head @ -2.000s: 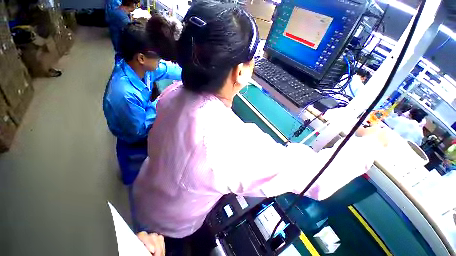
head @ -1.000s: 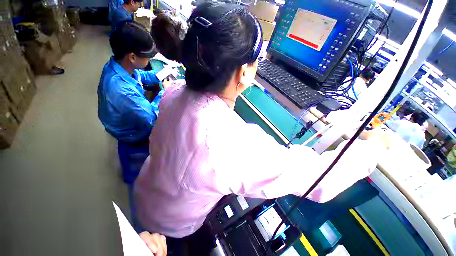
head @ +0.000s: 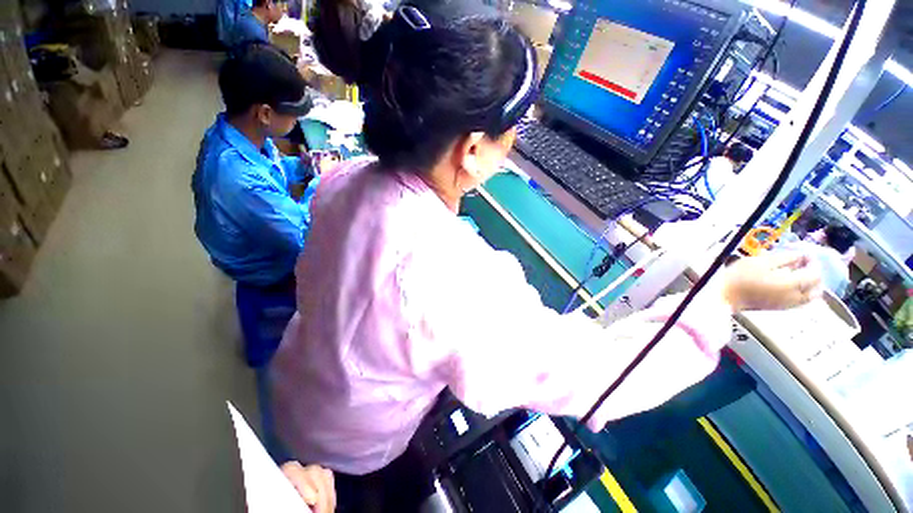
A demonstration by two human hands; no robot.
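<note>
My left hand (head: 312, 488) is at the bottom edge, left of centre. Only its fingers show; the rest is cut off or hidden behind a white paper sheet (head: 265, 469). The fingers hold the sheet, which stands up with its pointed corner at the upper left. The sheet's lower part is cut off by the picture's edge. My right hand is out of the picture.
A person in pink (head: 385, 321) stands close in front, arm stretched right over a black label printer (head: 481, 476). A small white-and-teal box (head: 684, 493) lies on the green conveyor (head: 641, 441). A worker in blue (head: 240, 190), monitor (head: 631, 75) and keyboard (head: 581, 165) are beyond.
The person in pink has leaned forward and raised the outstretched hand. The small box has shifted down and right along the conveyor. My left hand and the sheet have barely moved.
</note>
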